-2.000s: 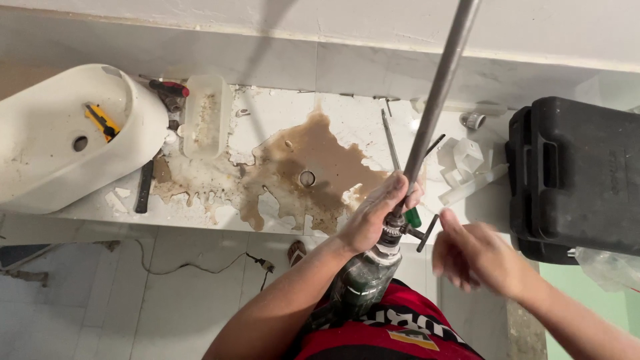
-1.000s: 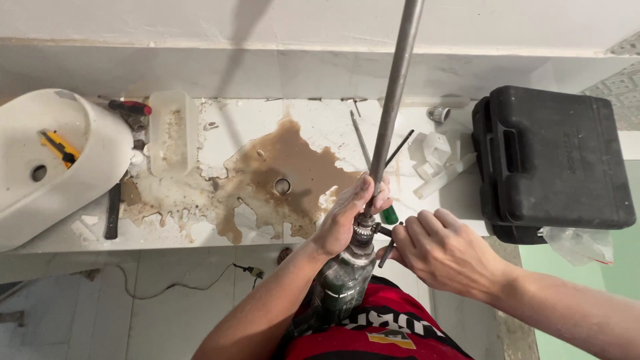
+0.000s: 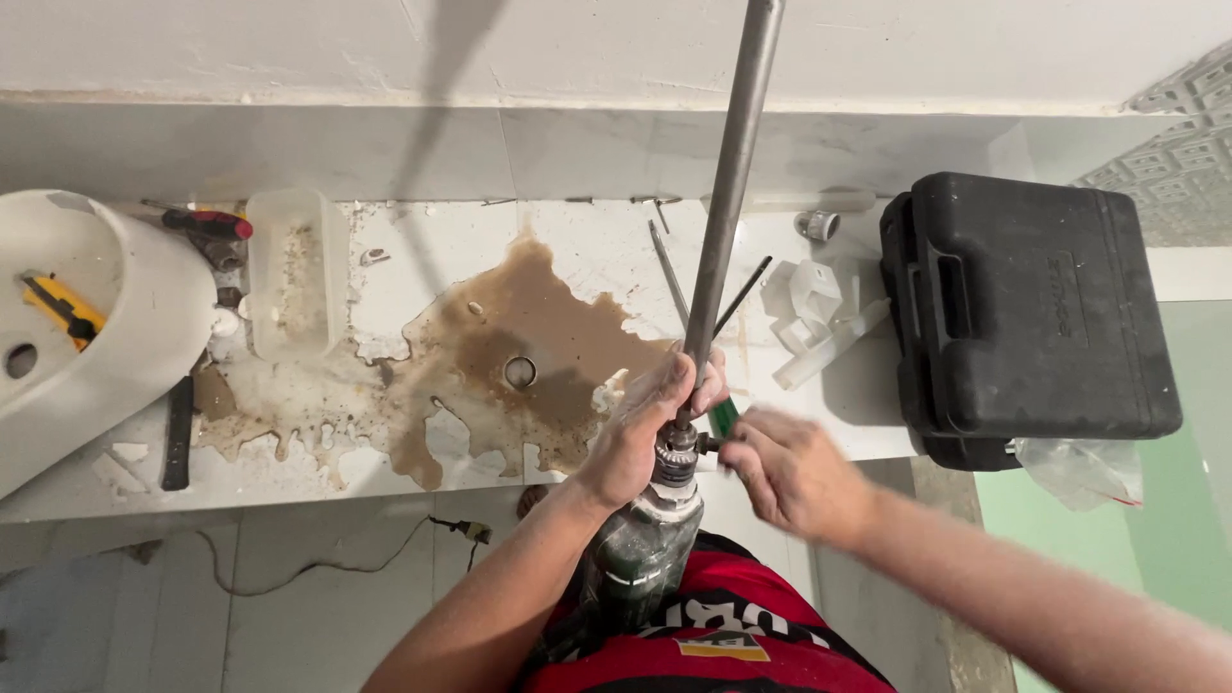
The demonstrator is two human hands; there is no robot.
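A dusty drill (image 3: 640,553) rests against my body, its keyed chuck (image 3: 676,460) pointing up and away from me. From the chuck rises a long metal rod (image 3: 736,159), and my left hand (image 3: 647,423) is wrapped around its lower end. My right hand (image 3: 794,472), slightly blurred, has its fingers on the chuck key (image 3: 710,445) at the chuck's right side. Behind the hands, a green-handled screwdriver (image 3: 724,414) and a dark thin rod (image 3: 746,294) lie on the white counter (image 3: 472,223).
Muddy brown water (image 3: 549,327) surrounds a round hole (image 3: 520,372) in the counter. At left are a washbasin (image 3: 159,279) holding a yellow utility knife (image 3: 65,310), a plastic tub (image 3: 296,274) and a black handle (image 3: 178,433). A black tool case (image 3: 1049,318) and white plastic pieces (image 3: 816,291) lie right.
My right hand was off the chuck key two seconds ago, then closed on it, and has since shifted around it. My left hand has kept its hold on the rod.
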